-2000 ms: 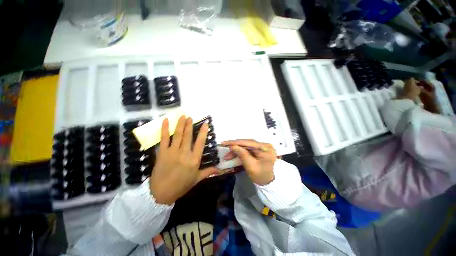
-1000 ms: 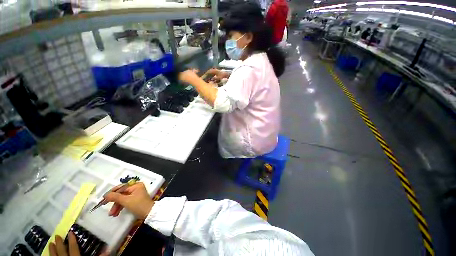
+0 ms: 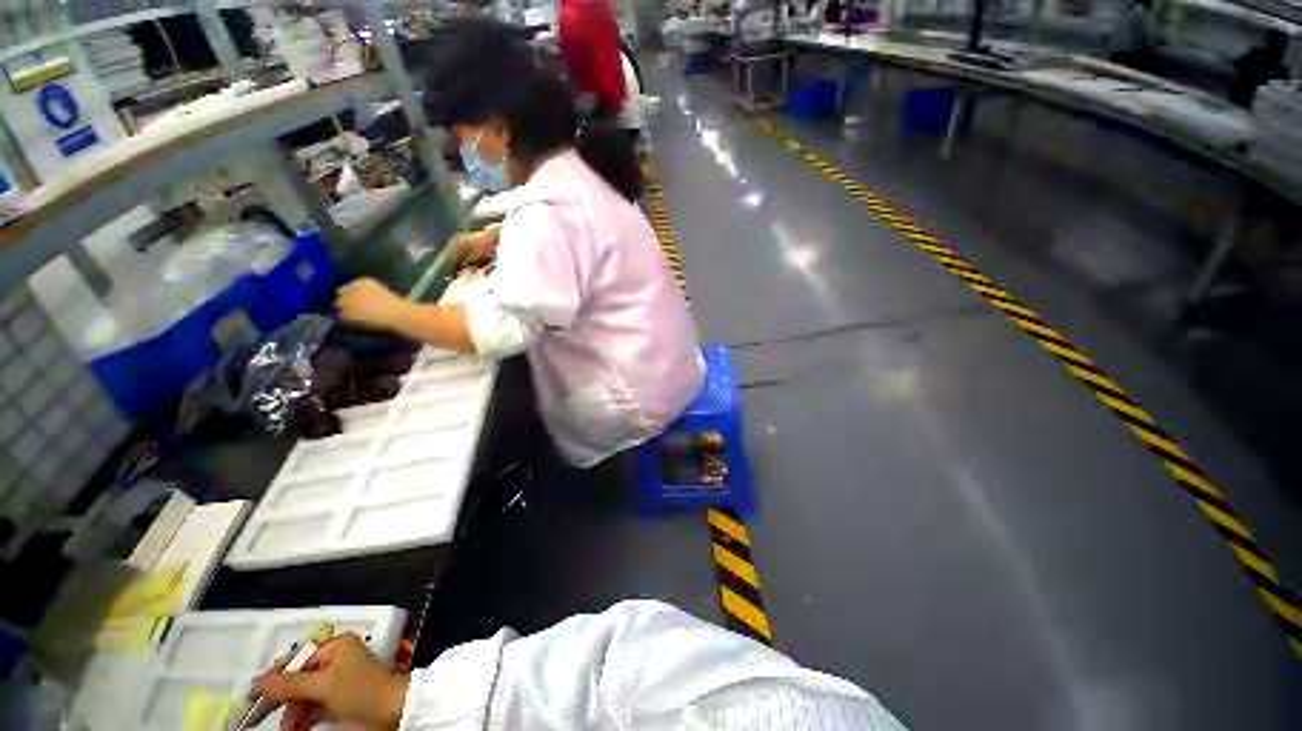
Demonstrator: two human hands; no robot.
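My right hand (image 3: 337, 686) is at the bottom left, cut off by the lower edge. It holds the tweezers (image 3: 303, 660), tip pointing down and left. A yellow finger cover shows on one fingertip. Below it lies the white tray (image 3: 374, 624) with shallow pockets, mostly cut off by the frame. The end of a pale yellow strip (image 3: 209, 707) shows over the tray, left of the hand. My left hand is out of the picture. The black parts of my tray are not visible.
A person in a pink smock (image 3: 614, 286) sits on a blue stool (image 3: 695, 454) at the bench ahead. A second white tray (image 3: 374, 479), a crinkled clear bag (image 3: 281, 374) and blue bins (image 3: 214, 336) are on the bench. A floor aisle with striped tape (image 3: 1000, 293) runs at the right.
The view has swung from the bench up and to the right, towards the neighbour and the aisle. My left hand and the black parts have left the picture. My right hand still holds the tweezers.
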